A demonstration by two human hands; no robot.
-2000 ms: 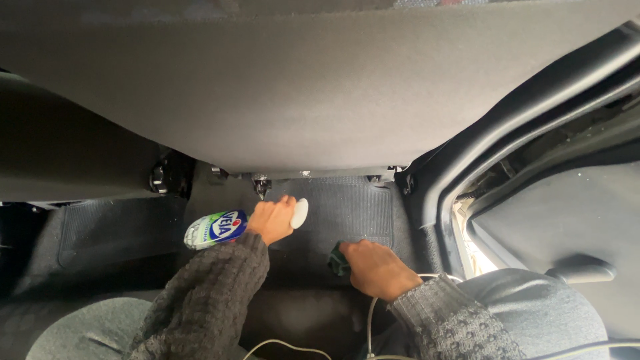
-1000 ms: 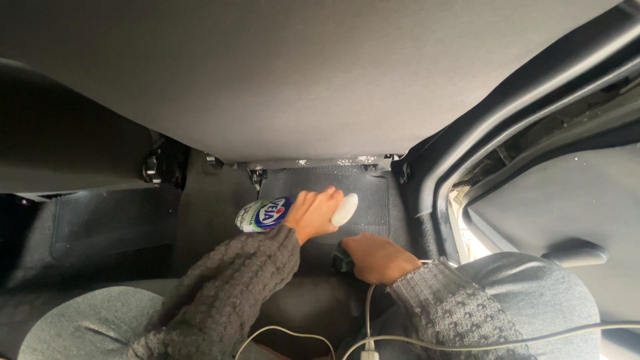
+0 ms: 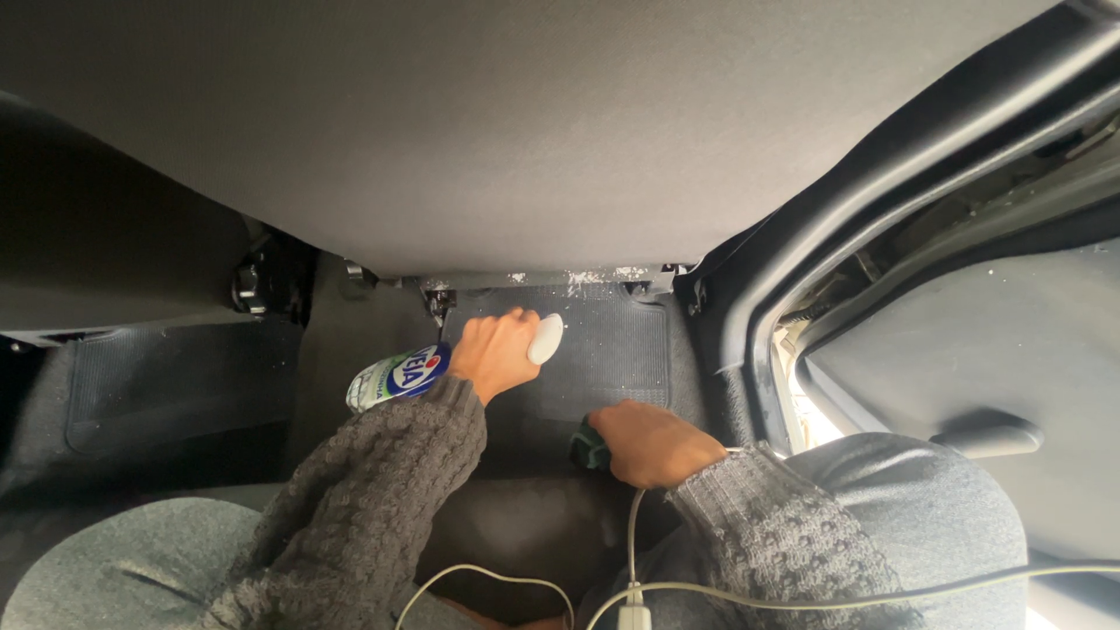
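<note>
My left hand (image 3: 497, 352) is closed around the neck of a Veja spray bottle (image 3: 398, 376), which tilts with its labelled body to the lower left and its white spray head (image 3: 546, 339) to the right. White foam or spray spots lie along the lower edge of the seat back (image 3: 577, 278), just beyond the bottle. In my right hand (image 3: 658, 444) is a bunched dark green cloth (image 3: 590, 444), held low above the footwell, nearer to me than the bottle.
A ribbed rubber floor mat (image 3: 604, 350) lies below, with another mat (image 3: 175, 376) at the left. The open car door (image 3: 980, 350) is at the right. A pale cable (image 3: 787, 602) with a white connector (image 3: 633, 612) crosses near my knees. Metal seat-rail parts (image 3: 437, 302) show under the seat.
White spots have appeared along the seat's lower edge since the earliest frame. The left hand with the bottle moved right, then back left a little. The right hand stays on the cloth.
</note>
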